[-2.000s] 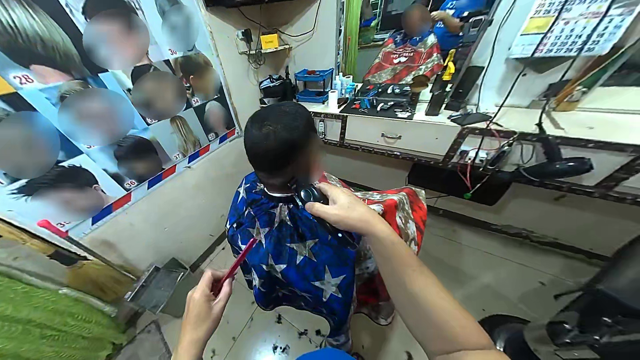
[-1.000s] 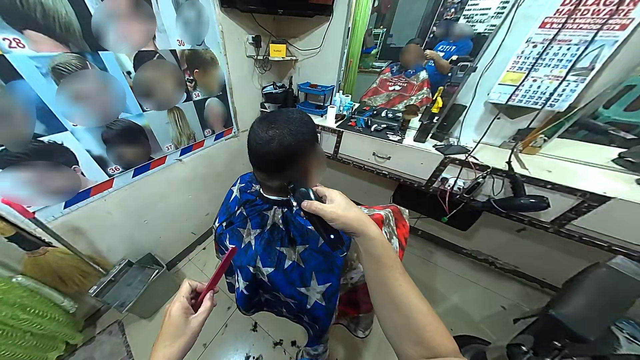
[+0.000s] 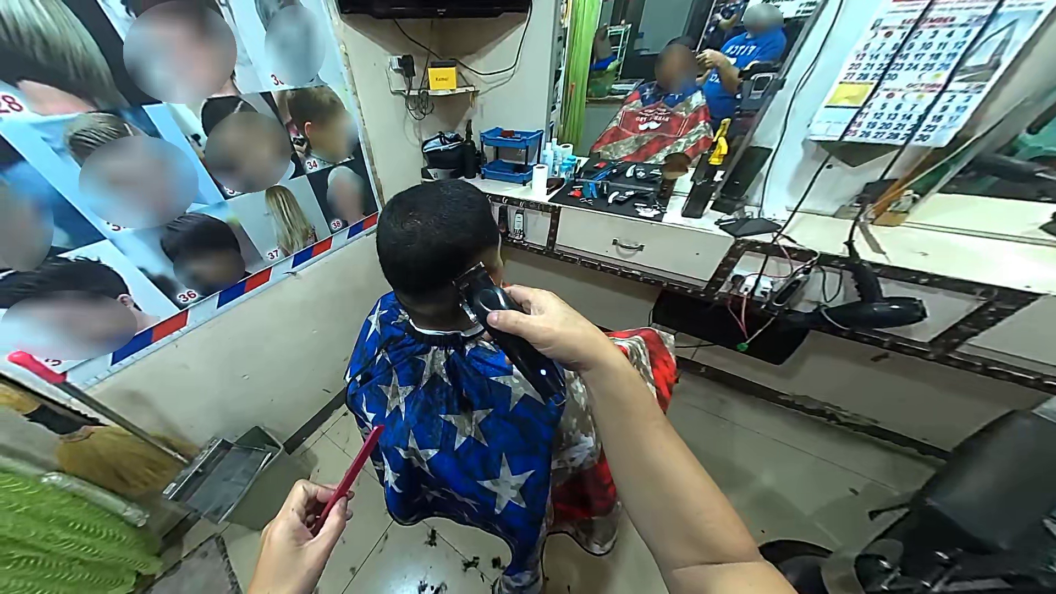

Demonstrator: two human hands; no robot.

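My right hand (image 3: pixel 549 326) grips a black hair clipper (image 3: pixel 511 334), its metal blade at the lower back of a seated person's head (image 3: pixel 437 235), near the ear. Short dark hair covers the head. A blue barber cape (image 3: pixel 462 421) with pale stars, red and white at the front, drapes the person and closes at the neck. Low on the left, my left hand (image 3: pixel 307 528) holds a thin red comb (image 3: pixel 351 478) upward at a slant, just left of the cape. Whether the blade touches the hair is hard to tell.
A counter (image 3: pixel 643 247) with drawers and barber tools runs below a mirror. A hair dryer (image 3: pixel 874 312) hangs at its front among cords. A black barber chair (image 3: pixel 973 495) stands at lower right. A grey metal dustpan (image 3: pixel 239 478) and a broom (image 3: pixel 124 454) are at left. Hair clippings lie on the floor tiles.
The clipper has gone from beside the neck, one second ago, up to the lower back of the head. My left hand still holds the comb.
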